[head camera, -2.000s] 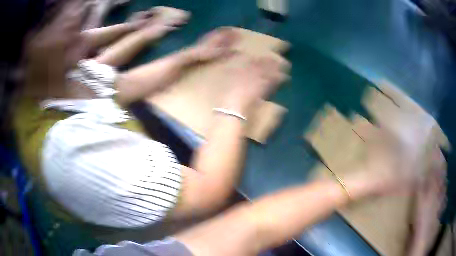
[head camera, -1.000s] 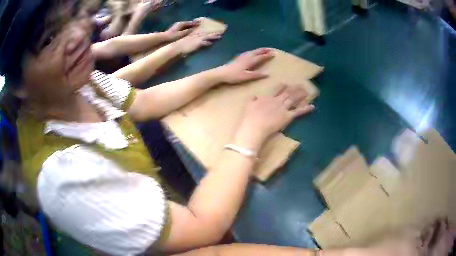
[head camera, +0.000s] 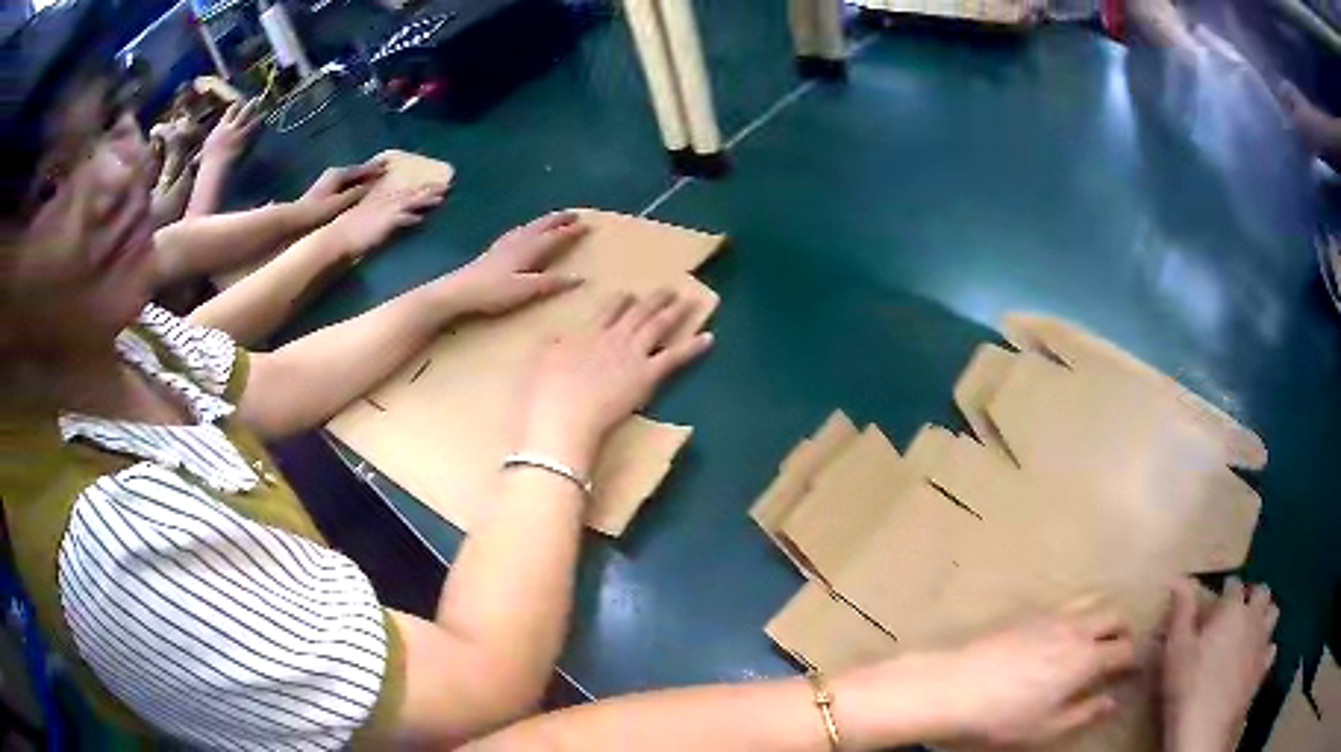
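Note:
A tan-brown die-cut blank (head camera: 1059, 500) lies on the dark-green bench at the lower right, with notches, dark slots and a few flaps slightly raised at its left and far edges. My left hand (head camera: 1052, 669), with a thin gold bracelet at the wrist, lies on the near part of the blank, fingers bent and slightly blurred. My right hand (head camera: 1218, 661) is just right of it, fingers pointing away from me, on the blank's near right part. Whether the fingers grip the cardboard is hard to tell.
The left neighbour, in a striped top with a silver bangle, presses both hands on another blank (head camera: 441, 426). Farther left, more hands rest on a small cardboard piece (head camera: 416, 172). Pale rack legs (head camera: 677, 81) stand on the bench's far side. Another cardboard edge (head camera: 1309, 720) shows at lower right.
The view has swung right, so my blank and both hands show more fully. My right hand is now clearly in view beside my left. The neighbour's hands remain on their blank.

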